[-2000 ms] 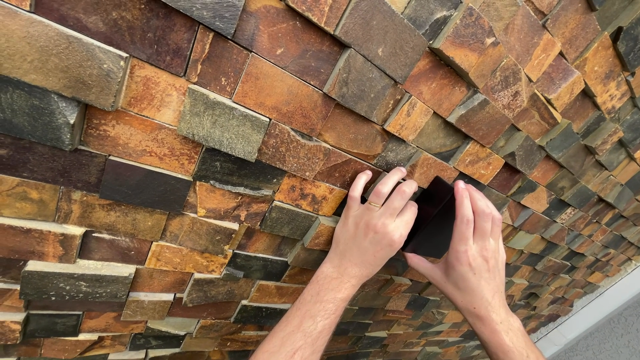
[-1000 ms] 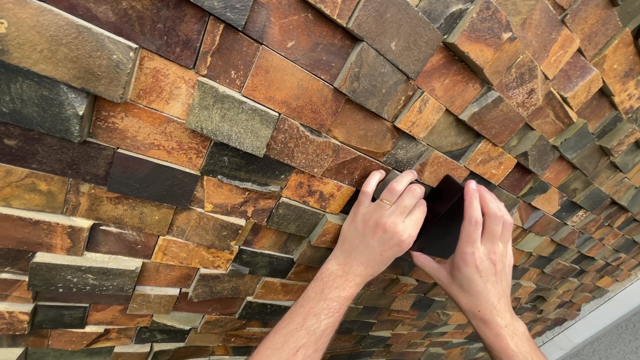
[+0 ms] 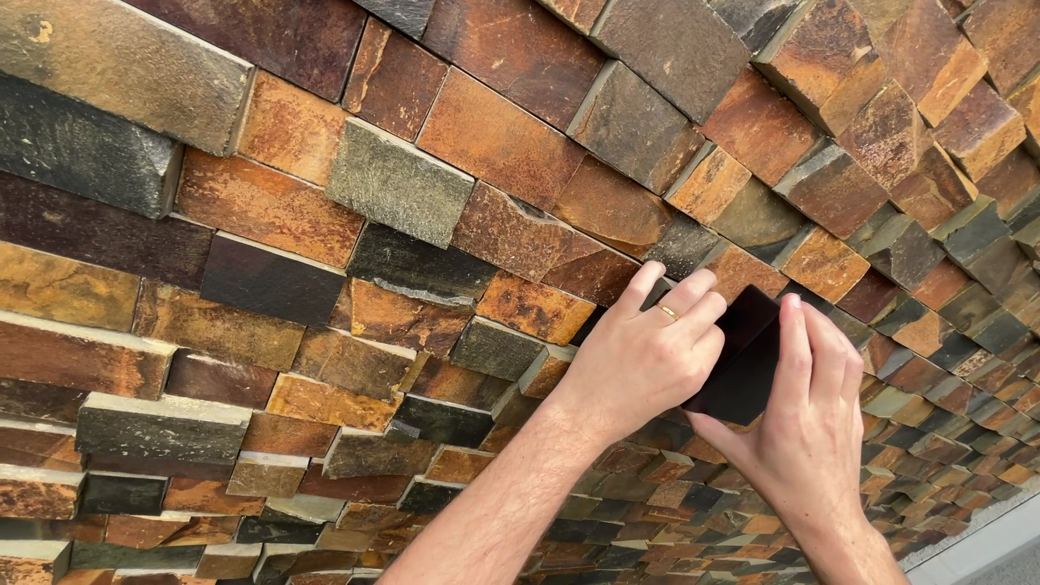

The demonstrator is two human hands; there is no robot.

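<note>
A glossy black flat object, perhaps a phone or a tile, stands out from a wall of split-stone cladding at the right of centre. My right hand grips it by its right side, thumb at the lower edge and fingertips at the upper right corner. My left hand, with a gold ring on one finger, lies against the stones just left of the black object. Its fingers are bent over a dark edge; whether it grips that edge is hidden.
Stones in rust, orange, grey and black jut out to uneven depths all round both hands. A light grey ledge runs along the foot of the wall at the lower right.
</note>
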